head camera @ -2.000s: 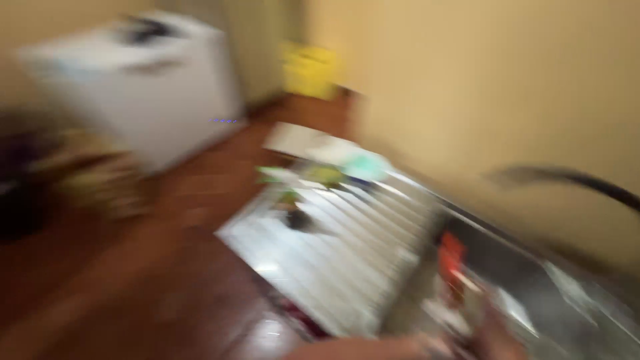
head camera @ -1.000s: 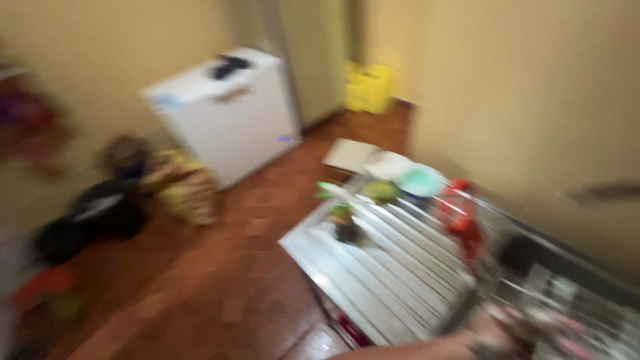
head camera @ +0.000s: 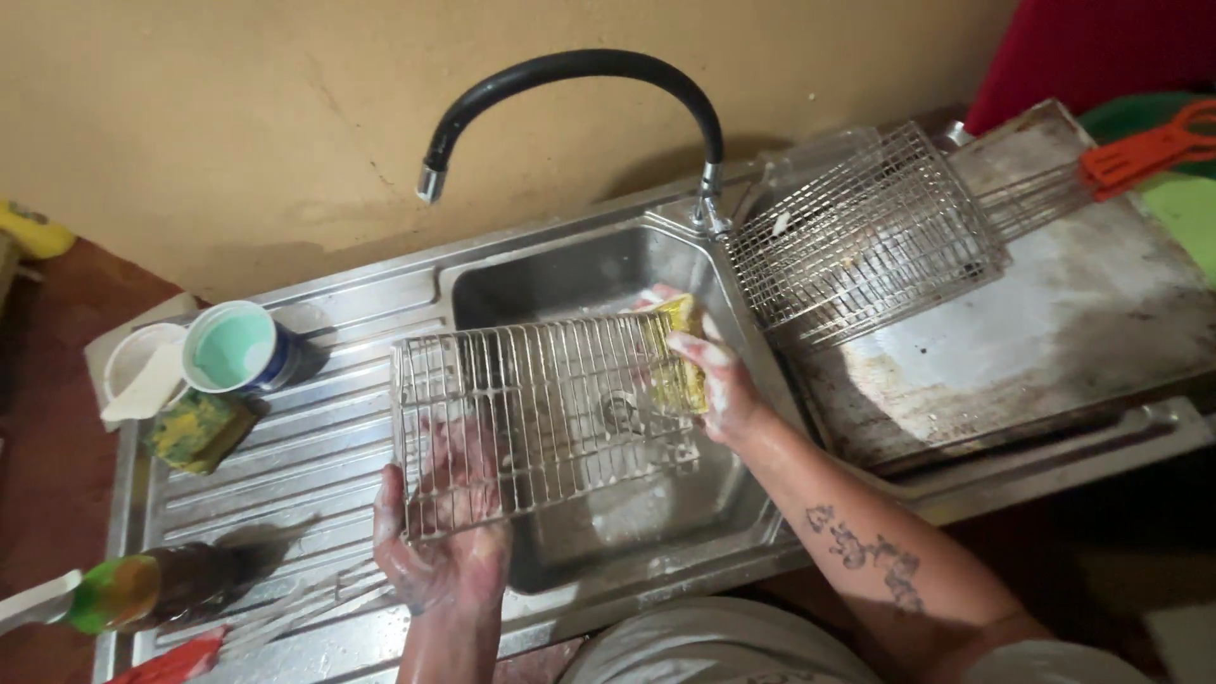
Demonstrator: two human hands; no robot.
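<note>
A wire grill rack (head camera: 551, 408) is held over the steel sink basin (head camera: 608, 541). My left hand (head camera: 451, 522) supports its left end from below, palm up, with the thumb at the outer edge. At the rack's right end, my right hand (head camera: 712, 370), covered in foam, presses a yellow sponge (head camera: 686, 366) against the wires. The rack's long handle wires seem to lie at the lower left, near a red handle (head camera: 176, 660); I cannot tell whether they join the rack. A black flexible faucet (head camera: 579, 65) arches behind the basin.
On the ribbed drainboard (head camera: 313, 456) stand a tub of green paste (head camera: 231, 347), a worn sponge (head camera: 201, 429) and a bottle (head camera: 142, 589). Right of the basin, another wire grill basket (head camera: 864, 237) with orange handles (head camera: 1145, 152) lies on a stained metal tray (head camera: 1026, 332).
The view has swung right to the sink. The orange-red handle that stood upright by the basin is no longer there; the rack now lies across both hands.
</note>
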